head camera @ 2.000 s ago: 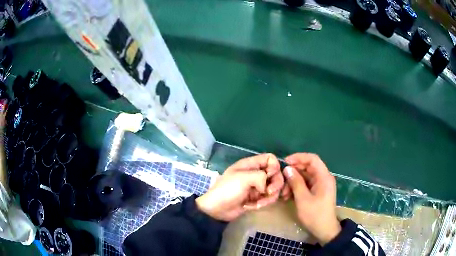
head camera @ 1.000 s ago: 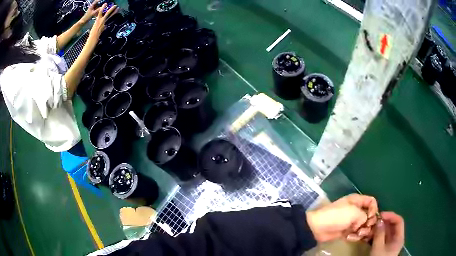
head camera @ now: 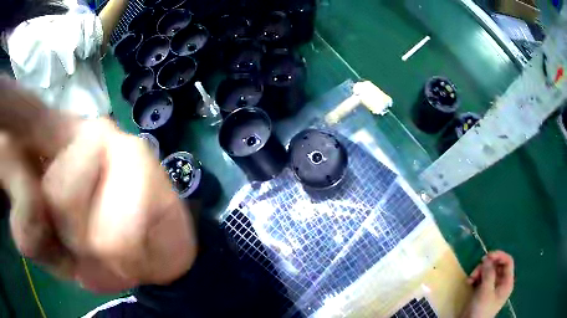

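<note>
My left hand is large, blurred and close to the camera at the left, fingers curled; whether it holds anything cannot be told. My right hand is small at the lower right, thumb and fingertips close together; nothing can be made out between them. A black pad sheet lies on the tan board, cut off by the bottom edge. Larger gridded pad sheets lie under shiny film left of the board. A black cup stands on them, with another black cup beside it.
Black cups crowd the upper left. A cylindrical unit stands behind my left hand, and two more stand on the green surface near the pale metal post. A cream wad lies at the sheet corner. A person in white is upper left.
My hands have come apart: the left has moved far left and up close to the camera, the right stays at the lower right. The view has shifted, showing more of the sheets and board.
</note>
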